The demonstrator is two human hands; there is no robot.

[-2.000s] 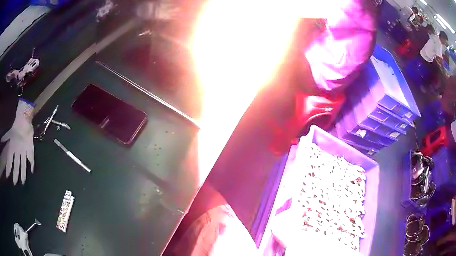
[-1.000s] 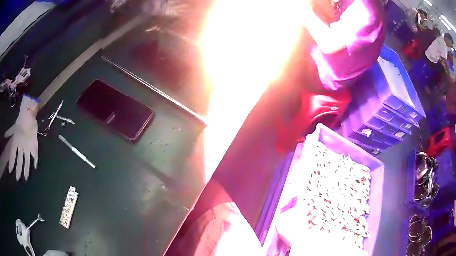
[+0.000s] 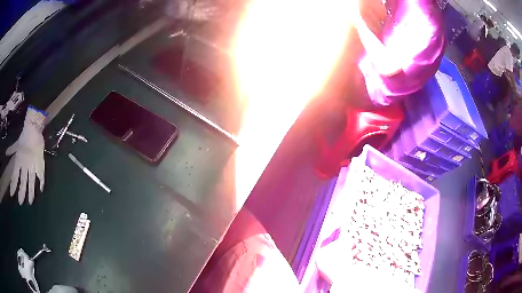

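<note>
Neither of my hands can be made out. On the dark green bench (image 3: 137,229) lie a white part with a thin silver fitting (image 3: 26,269) at the lower left, a small white strip with dark marks (image 3: 79,236), a thin pale pen or slim tool (image 3: 90,173) and a small silver metal tool or fitting (image 3: 67,135). A white knit glove with a blue cuff (image 3: 28,154) lies flat and empty. A white-and-silver assembly (image 3: 10,107) is cut off by the left edge. A pale rounded shape (image 3: 62,289) at the bottom edge is too cut off to identify.
A dark smartphone (image 3: 134,126) lies on the bench. A glare hides the top middle. Right of the bench are a pale crate of small parts (image 3: 432,229), a red stool (image 3: 372,121), stacked blue bins (image 3: 452,129) and a seated person (image 3: 409,57). Pinkish cloth (image 3: 243,260) shows at the bottom.
The view has shifted slightly, so most bench items sit a little further right. The white-and-silver assembly has moved left and down past the glove's cuff. The other person's arm shows more.
</note>
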